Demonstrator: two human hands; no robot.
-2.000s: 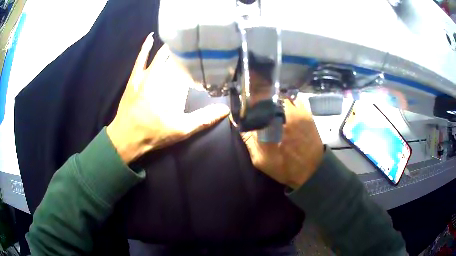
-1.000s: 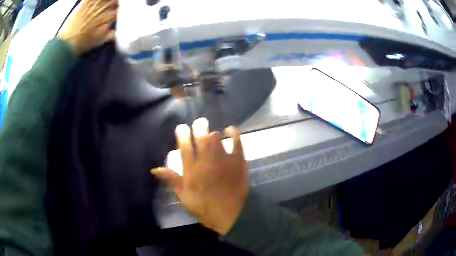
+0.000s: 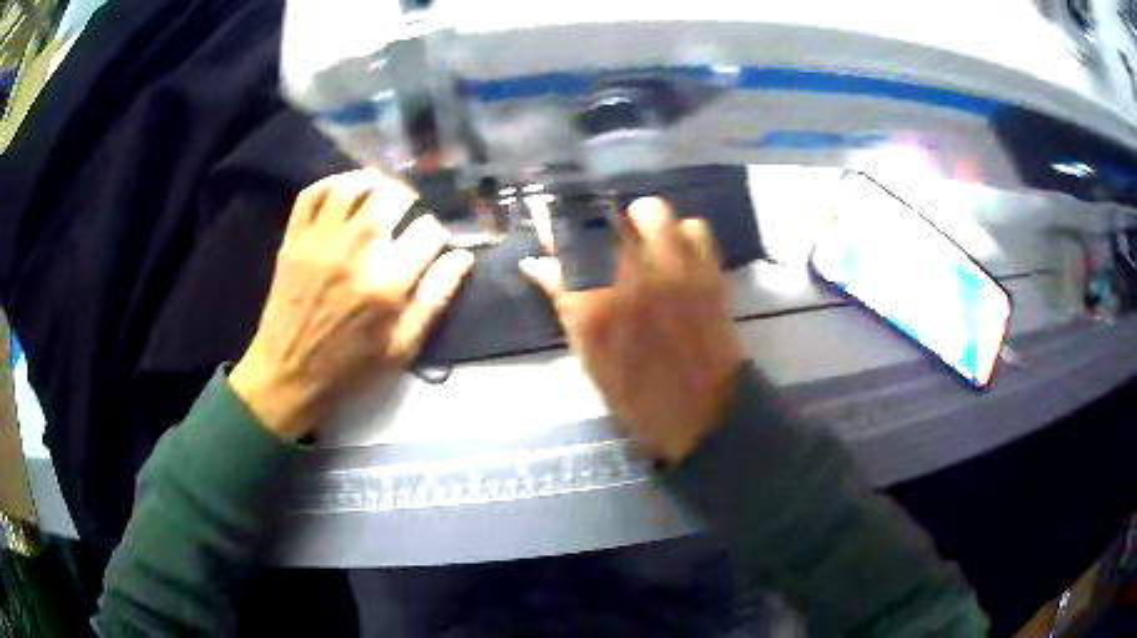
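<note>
A dark fabric panel [image 3: 137, 212] lies over the table's left side, with a part running under the machine's needle area [image 3: 499, 206]. My left hand [image 3: 343, 293] rests on the fabric left of the needle, thumb and fingers spread around its edge. My right hand [image 3: 661, 318], slightly blurred, is on the fabric just right of the needle, thumb towards it. Whether either hand pinches the cloth is hidden. A small dark cylinder [image 3: 589, 249] hangs between needle and right hand. The white machine head [image 3: 773, 106] with a blue stripe spans the top.
A lit smartphone [image 3: 923, 280] lies on the table right of my right hand. A grey ruled edge strip [image 3: 474, 486] runs along the table's front. Small supplies [image 3: 1097, 274] stand at the table's right end. Dark cloth hangs below the table at right.
My left hand has come from the far left back to the needle. My right hand has moved up from the table's front edge to the needle. The fabric now lies further left.
</note>
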